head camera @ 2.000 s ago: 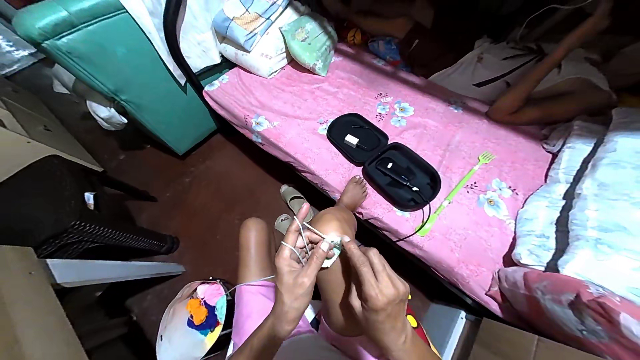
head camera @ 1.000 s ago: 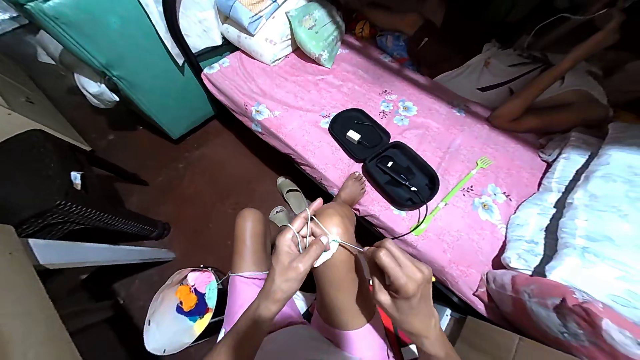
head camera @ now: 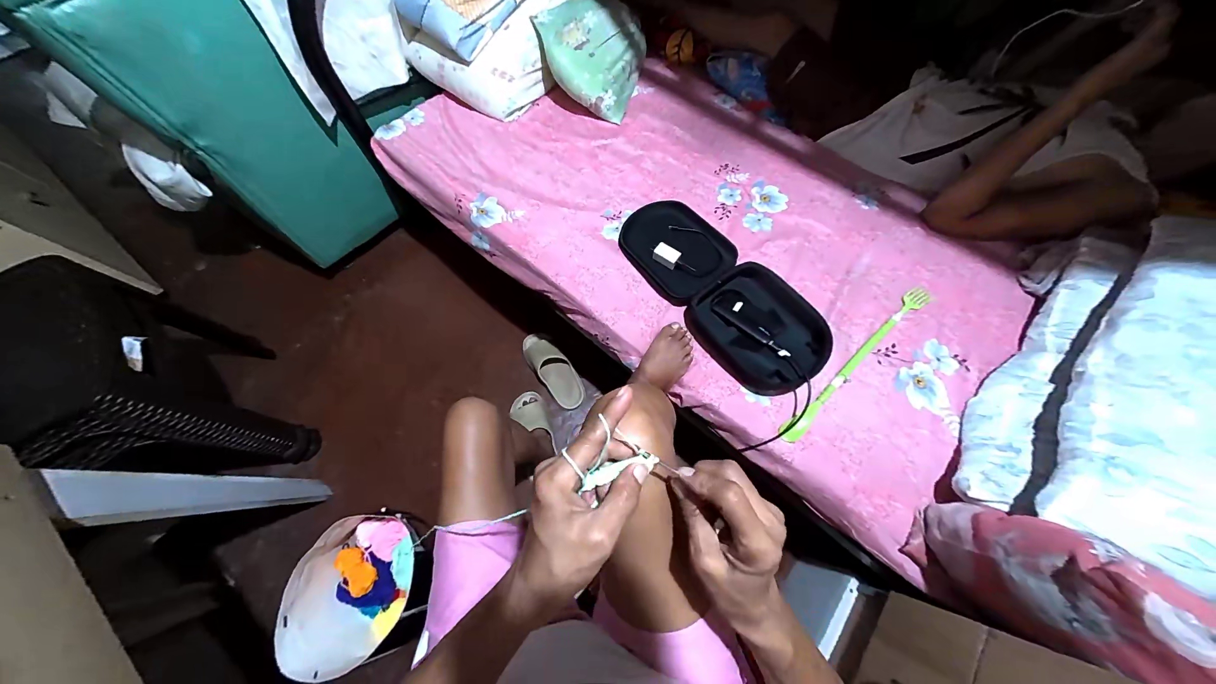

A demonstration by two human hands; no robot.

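Note:
My left hand (head camera: 575,513) pinches a small pale green crocheted piece (head camera: 617,470) above my knee, with yarn looped round its raised index finger. A thin metal crochet hook (head camera: 671,468) is held in my right hand (head camera: 731,522), its tip at the edge of the piece. From my left hand a strand of light yarn (head camera: 480,523) runs down left to a whitish container (head camera: 323,589) holding pink, orange, dark blue and yellow yarn (head camera: 356,572).
On the pink floral bed (head camera: 589,218) lie an open black case (head camera: 760,328) with a cable and a green fork-ended stick (head camera: 855,366). Another person's arm (head camera: 1026,161) rests at the bed's far side. Slippers (head camera: 553,370) are on the floor; a black stool-like object (head camera: 85,380) stands left.
My right hand has moved closer to my left hand than one second ago, when the hook showed longer between them. The crocheted piece stays in my left hand.

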